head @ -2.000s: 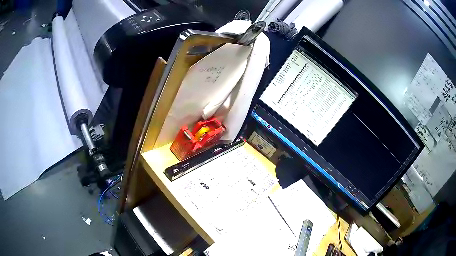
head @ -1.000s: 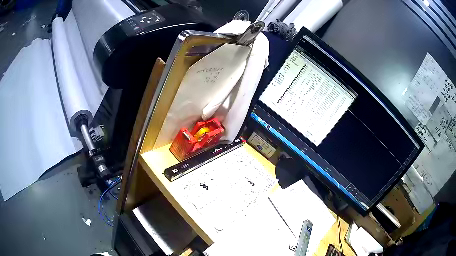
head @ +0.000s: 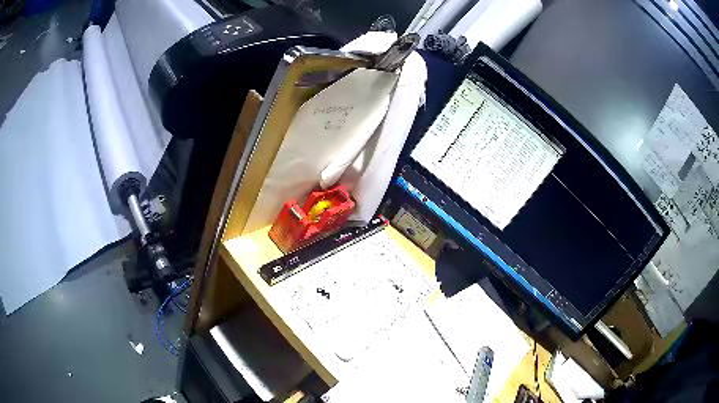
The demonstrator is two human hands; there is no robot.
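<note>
No hand of mine is in the picture. The monitor [head: 599,252] is nearest in front and shows a pale file list window on a dark screen. Desk papers [head: 355,291] with small drawings lie on the light-wood desk. A long thin black bar [head: 315,253] with pale marks lies along their back edge. A red tape dispenser [head: 313,218] with a yellow roll stands beside it against the partition. A grey stick-like object with dark marks [head: 479,376] lies on the papers at the bottom edge; I cannot tell what it is.
A clipped paper sheet [head: 327,130] hangs on the wood-edged partition. Beyond it stands the black plotter [head: 189,75] with its button pad. A paper roll [head: 110,118] on a metal shaft spills paper to the scrap-strewn floor at left. Written sheets [head: 686,165] hang on the right wall.
</note>
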